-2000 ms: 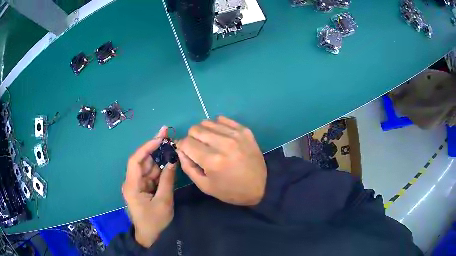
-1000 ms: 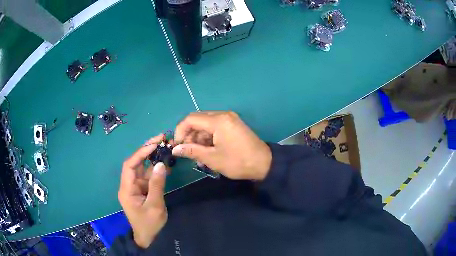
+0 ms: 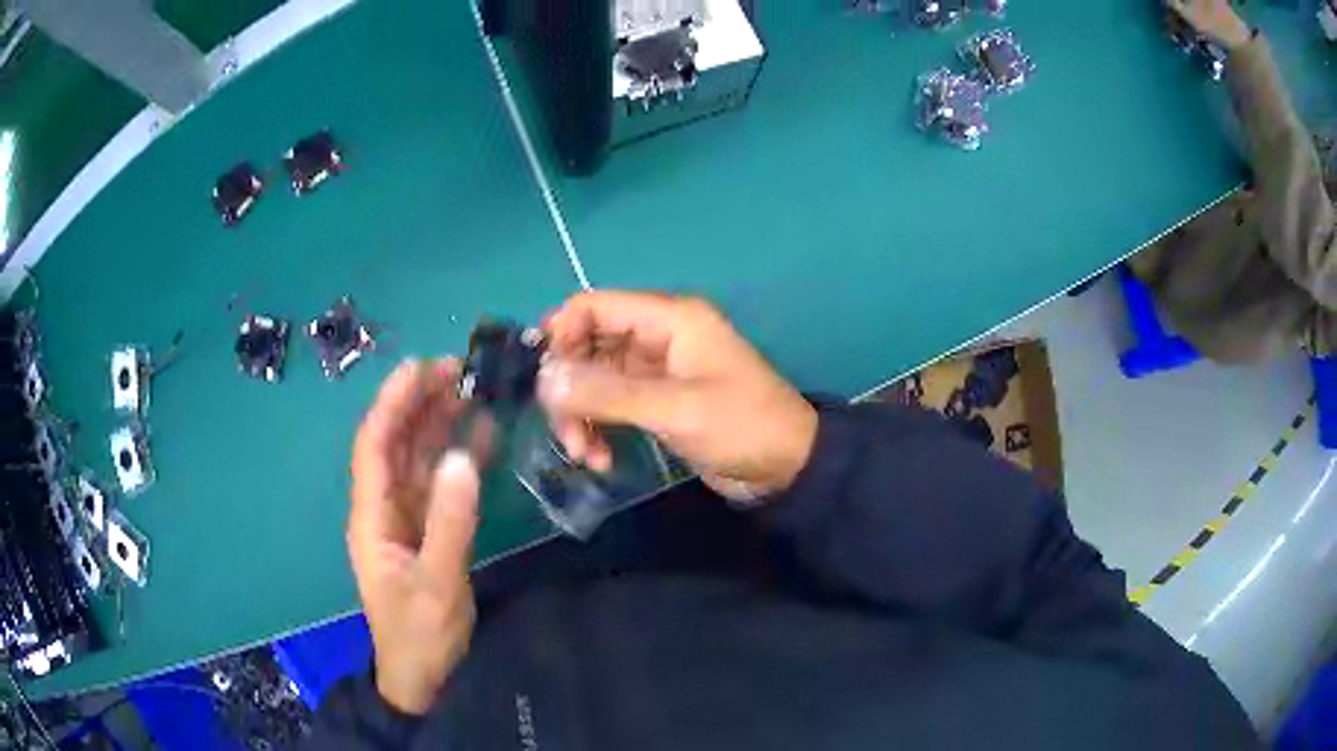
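Note:
My right hand (image 3: 682, 389) holds a small black part (image 3: 506, 364) between thumb and fingers. A clear square plate with a dark centre (image 3: 569, 496) shows blurred just below the same hand; I cannot tell whether its curled fingers hold it. My left hand (image 3: 415, 514) is beside the black part, blurred, with thumb and fingers apart and nothing seen in it. Several dark squarish parts with thin wires (image 3: 339, 338) lie in pairs on the left half of the green mat. White square plates with round dark centres (image 3: 129, 459) are lined up at the far left.
The black cylindrical screwdriver (image 3: 572, 88) stands upright beside the white screw feeder (image 3: 722, 66). Clear-and-dark modules (image 3: 953, 107) lie right of it. Stacked black trays (image 3: 37, 543) are at far left. Another person's sleeve (image 3: 1279, 162) and hand reach in at right. A cardboard box (image 3: 1034, 418) is below the bench.
The black part has moved up from my left fingers into my right fingers. My left hand has opened. The clear plate below my right hand shows more. Another person's arm has appeared at upper right.

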